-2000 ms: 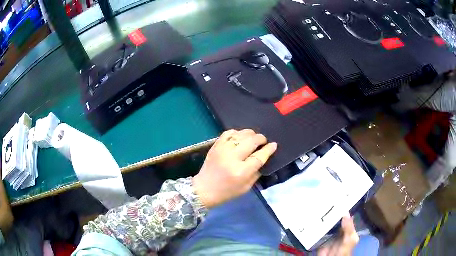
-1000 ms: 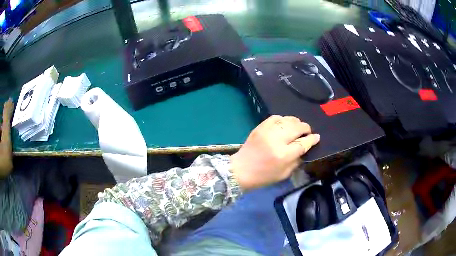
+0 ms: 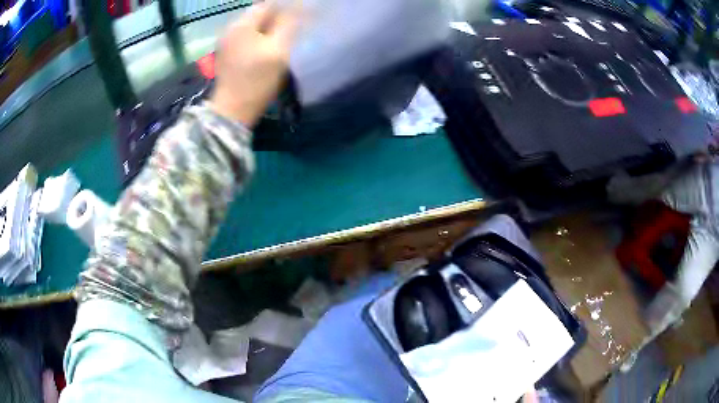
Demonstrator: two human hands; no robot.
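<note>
My left hand [image 3: 252, 63] is raised at the upper middle. Its fingers grip the edge of a blurred box with a pale grey-white face [image 3: 363, 39] and dark parts below, held above the bench. A black inner tray [image 3: 388, 334] rests on my lap at the lower right. Black over-ear headphones [image 3: 419, 311] lie in it, with a small white-marked item [image 3: 467, 293] between the cups. A white leaflet [image 3: 493, 346] covers the tray's near part. Of my right hand only a fingertip [image 3: 530, 395] shows at the bottom edge by the leaflet; the rest is cut off.
A black printed box [image 3: 154, 118] is partly hidden behind my left arm. Overlapping flat black box blanks [image 3: 575, 118] lie at the bench's right. White manuals [image 3: 17, 228] and a paper roll [image 3: 83, 211] lie at the left. Crumpled white paper [image 3: 419, 114] is on the green bench [image 3: 347, 189].
My left hand has moved up and left from the printed box's top face and now grips a lifted box. The printed box has left its place beside the blanks. More of the headphones shows than at first.
</note>
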